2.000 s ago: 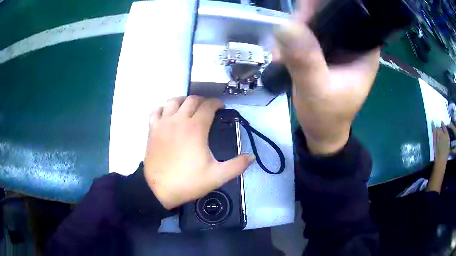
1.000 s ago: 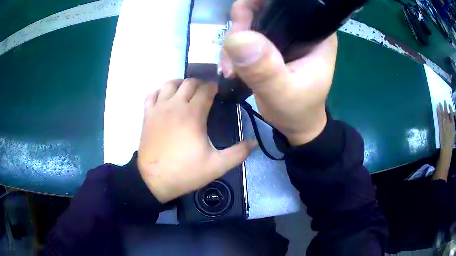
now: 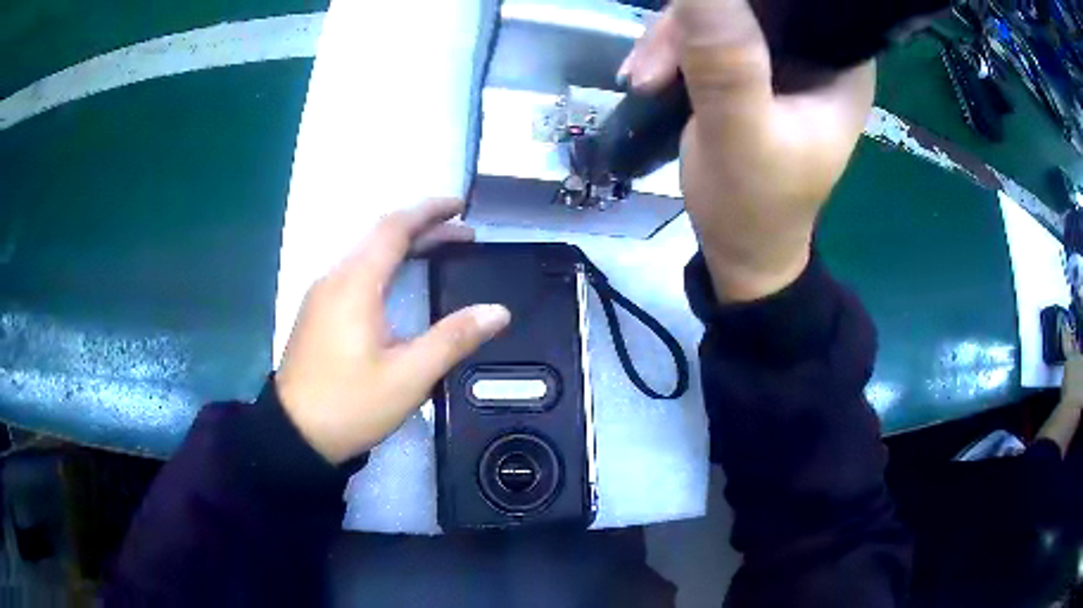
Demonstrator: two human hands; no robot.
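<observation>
A black oblong unit (image 3: 513,339) lies face up on a white sheet (image 3: 647,457), with a round ringed part and a pale oblong window on its face. Its thin black wrist strap (image 3: 657,356) loops out at the upper right. My left hand (image 3: 368,339) rests at its left edge, thumb on its face, fingers apart. My right hand (image 3: 772,154) grips the black electric screwdriver (image 3: 653,125), its lower end at the silver feeder mechanism (image 3: 590,190). The bit tip cannot be made out clearly.
The white-grey screw feeder (image 3: 523,190) stands beyond the unit. The green bench (image 3: 143,249) spreads on both sides, with a pale strip across it. At the right edge, another person's hand (image 3: 1072,344) touches a small black item. Tools or cables lie at the upper right.
The screwdriver in my right hand has moved from the unit's upper end up to the feeder mechanism. My left hand has slid left, uncovering the unit's face and window.
</observation>
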